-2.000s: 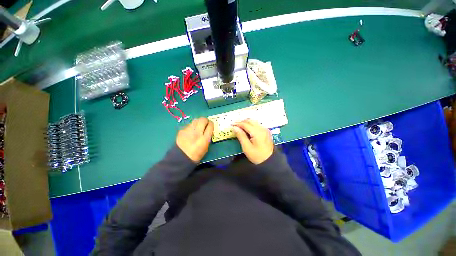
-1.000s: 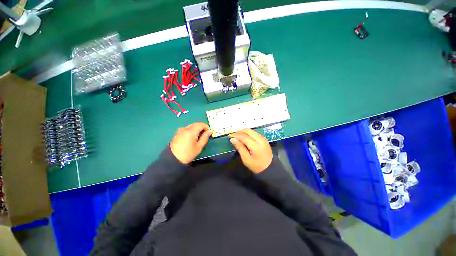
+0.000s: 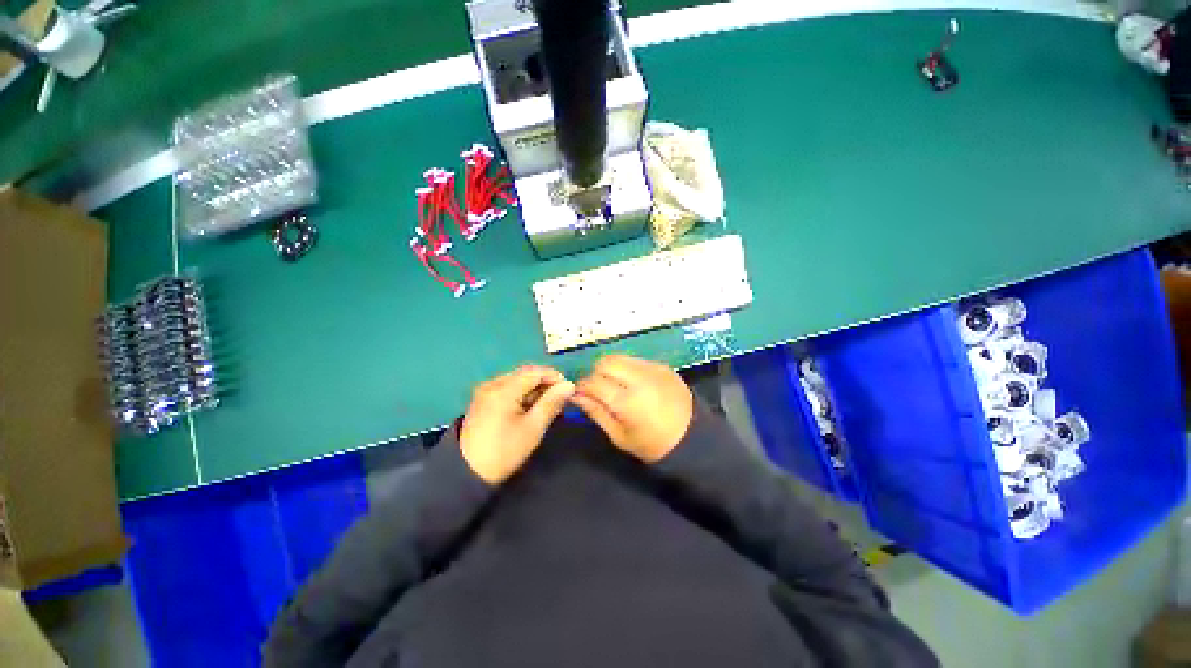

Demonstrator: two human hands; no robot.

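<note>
My left hand [image 3: 513, 420] and my right hand [image 3: 636, 406] are bare and close together at the bench's front edge. Their fingertips almost touch; whether they pinch something small is too small to tell. The cream-yellow assembly fixture [image 3: 643, 292] with rows of holes lies just beyond my hands, untouched. The black electric screwdriver [image 3: 575, 98] hangs over the grey-white screw feeder [image 3: 587, 219]. Red connector cables [image 3: 451, 215] lie in a loose pile left of the feeder.
A round circuit board [image 3: 294, 236], clear trays [image 3: 246, 159] and a stack of shiny parts [image 3: 158, 354] are at left, beside a cardboard box [image 3: 59, 392]. A clear bag [image 3: 684, 183] is right of the feeder. A blue bin [image 3: 901, 457] holds white housings [image 3: 1025, 393]. Someone's hand shows at far right.
Both hands have drawn back from the fixture's near edge toward my body, and their fingertips have come together. The fixture stays on the bench. The view has shifted slightly.
</note>
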